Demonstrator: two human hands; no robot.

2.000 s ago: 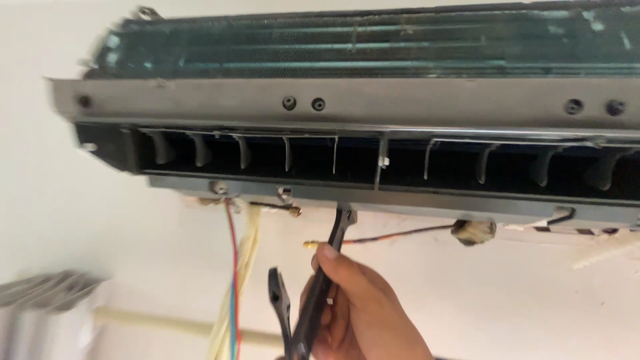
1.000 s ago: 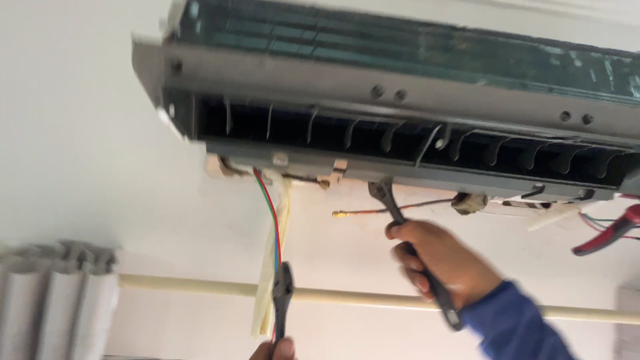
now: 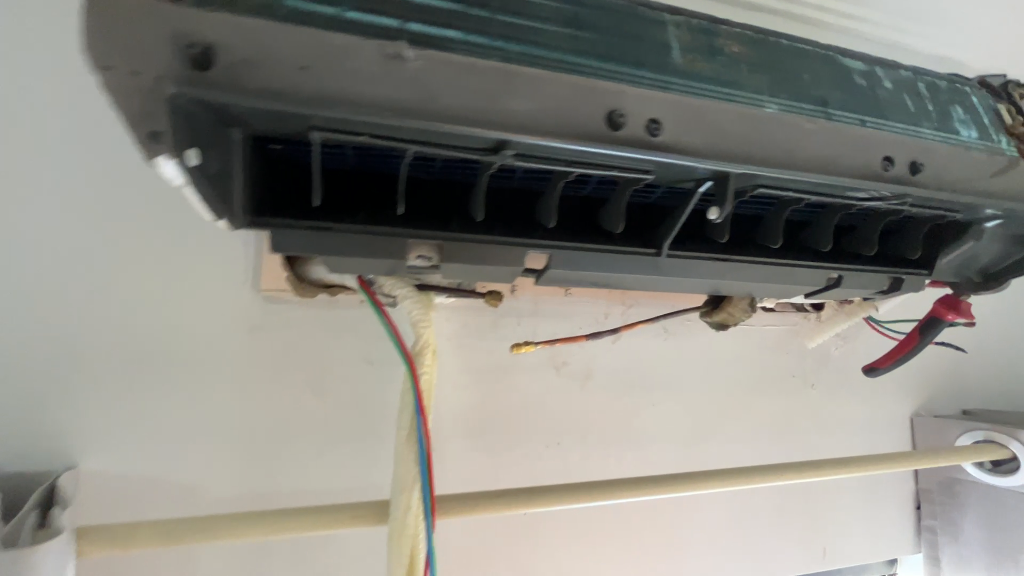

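Observation:
Neither of my hands shows in the head view. An air conditioner indoor unit (image 3: 400, 60) with its cover off is on the wall, its air outlet vanes (image 3: 616, 204) exposed. Below it a copper pipe (image 3: 596, 336) with a brass fitting at its end points left. A darker pipe end (image 3: 460, 294) sits further left, close under the lower edge. Red, green and blue wires (image 3: 416, 384) hang beside a cream wrapped line (image 3: 406, 480). Red and black handled pliers (image 3: 916, 340) hang at the unit's right end; their jaws are hidden.
A cream rod (image 3: 640, 486) crosses the wall below the unit. Grey curtain fabric (image 3: 36, 512) is at its left end, and more fabric with a white ring (image 3: 990, 458) at its right. A ribbed white hose (image 3: 840, 322) sticks out under the unit.
Both hands and the two black-handled wrenches they held have gone out of view. The view has shifted, and the unit's right end now shows.

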